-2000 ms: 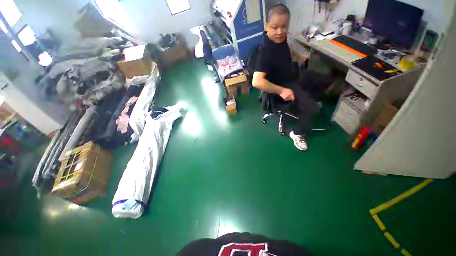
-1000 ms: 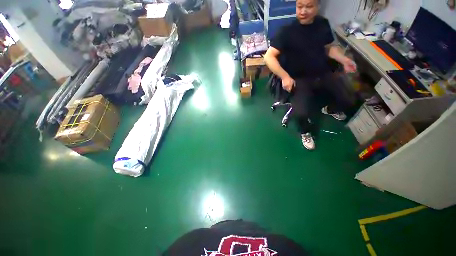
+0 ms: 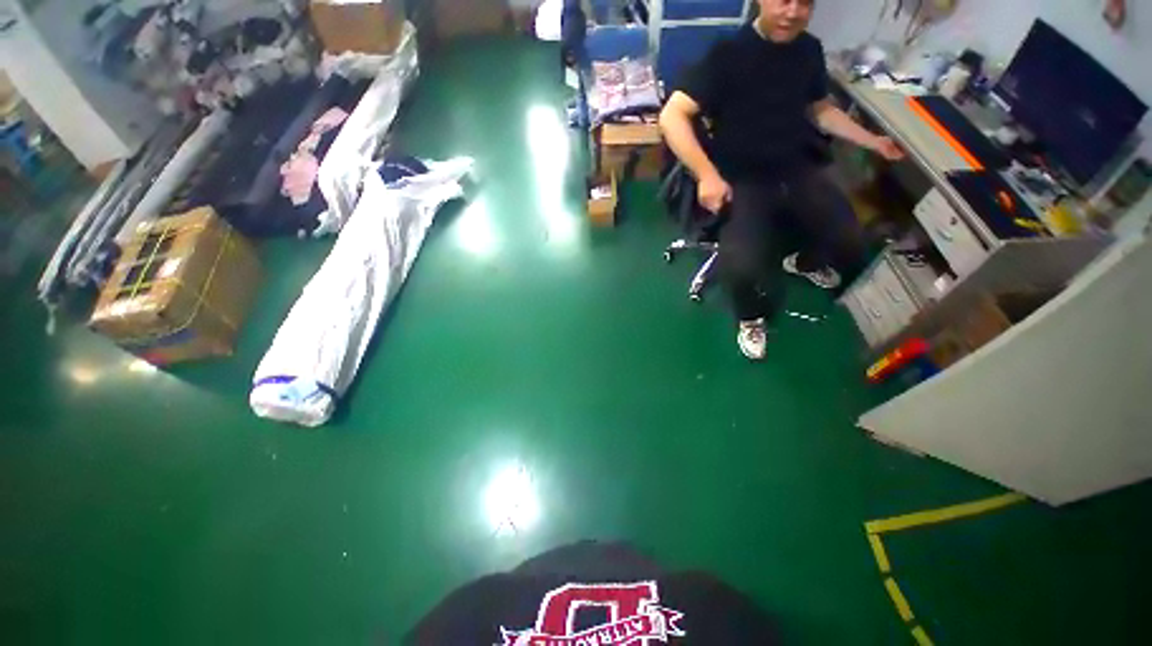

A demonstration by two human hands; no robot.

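Note:
Neither of my hands is in view; only the dark top on my chest (image 3: 606,612), with a red and white print, shows at the bottom edge. On the green floor in front of me, left of centre, lies a long roll in white plastic wrap (image 3: 348,284) with a blue band near its close end. Left of it stands a brown carton (image 3: 177,284) with yellow straps. Whether my hands hold anything is hidden.
A person in black (image 3: 771,139) sits on a wheeled chair at the right, by a desk (image 3: 941,208) with a monitor (image 3: 1074,101). A pale panel (image 3: 1023,391) stands at the right, near yellow floor tape (image 3: 948,511). Fabric rolls (image 3: 164,177) lie at the left.
The view has tilted down and shifted, so the white roll and carton sit higher and further left. The seated person has turned from sideways towards me, one arm now out towards the desk.

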